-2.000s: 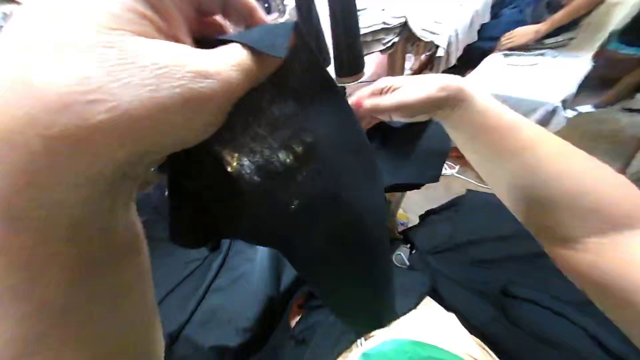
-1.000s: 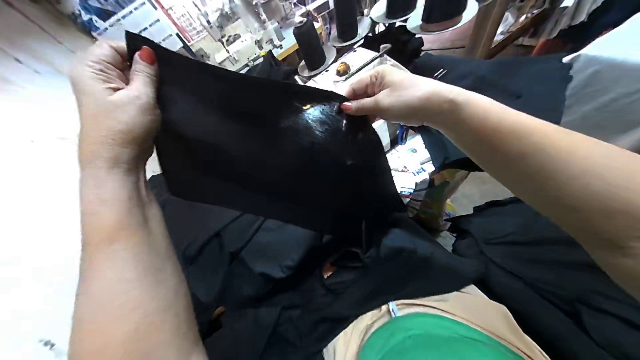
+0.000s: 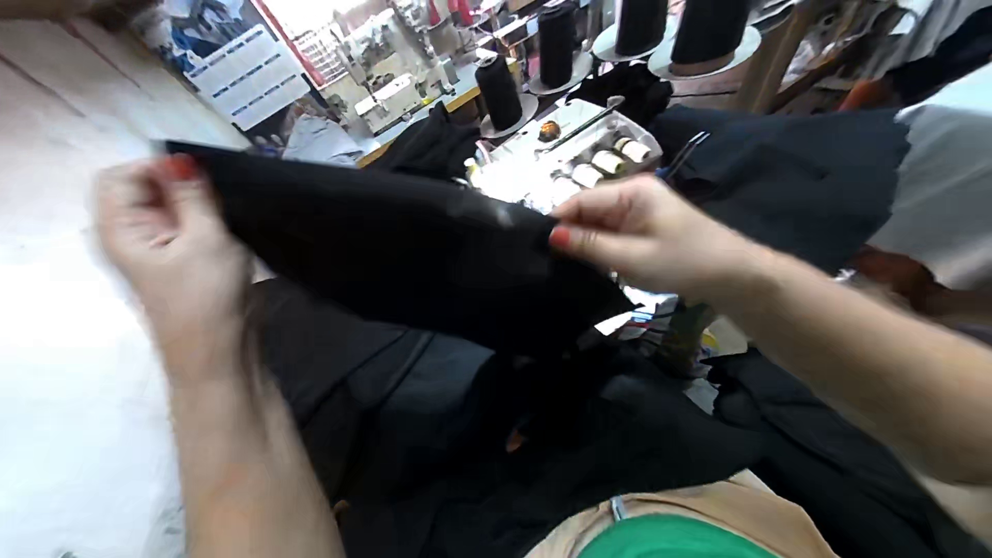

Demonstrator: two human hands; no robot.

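A black fabric piece [image 3: 403, 248] is stretched between both hands in the middle of the view. My left hand [image 3: 174, 232] pinches its upper left corner between thumb and fingers and is blurred. Near its right end, my right hand [image 3: 635, 232] grips the upper edge with thumb and fingertips. A faint pale patch shows on the cloth beside the right thumb. Below the held piece, dark cloth [image 3: 465, 449] lies in folds over the lap.
Black thread cones [image 3: 498, 93] stand on pale discs behind a sewing machine [image 3: 542, 155] with small spools in a tray. A white wall [image 3: 70, 349] is close on the left. More dark fabric [image 3: 783, 178] lies at right. Part of another person [image 3: 891, 267] shows at the right edge.
The fabric was folded close to the camera two seconds ago, then held spread out between both hands. Now it hangs as a narrower band. The view has swung noticeably.
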